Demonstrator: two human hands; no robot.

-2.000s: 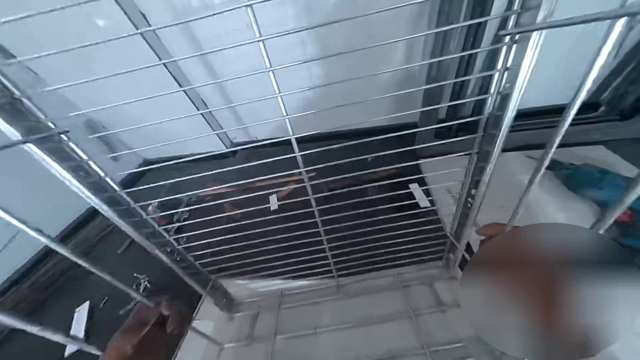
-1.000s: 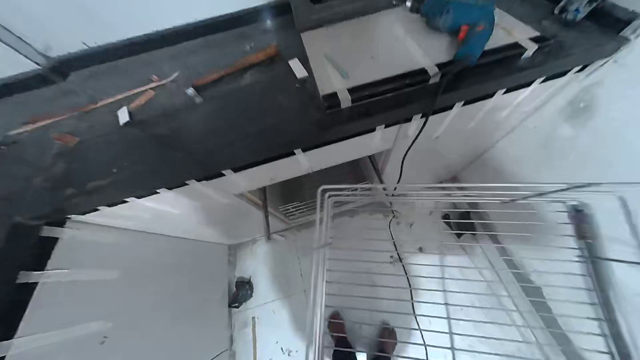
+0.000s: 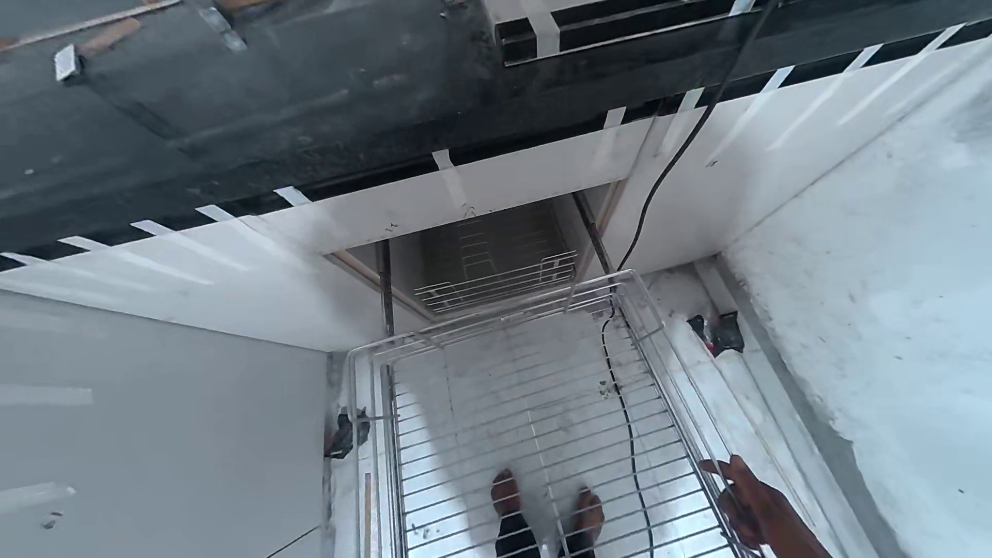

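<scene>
A wire basket of shiny metal rods (image 3: 535, 434) spans the lower middle of the view, above my bare feet. My right hand (image 3: 748, 500) grips its right side rail near the bottom right, fingers around the rods. My left hand is out of view. Ahead of the basket's far end is a cabinet opening with another wire rack (image 3: 500, 283) low inside it. Dark metal slide rails (image 3: 386, 287) run along both sides of the opening.
A dark countertop (image 3: 310, 116) with strips of tape along its edge crosses the top, bearing wood scraps (image 3: 112, 37). A black cable (image 3: 670, 167) hangs from it and runs along the floor under the basket. Dark bags (image 3: 727, 333) lie beside the right wall.
The basket, close before the camera two seconds ago, is now lower, over my feet. Since one second ago it has moved leftward in view to in front of the cabinet opening.
</scene>
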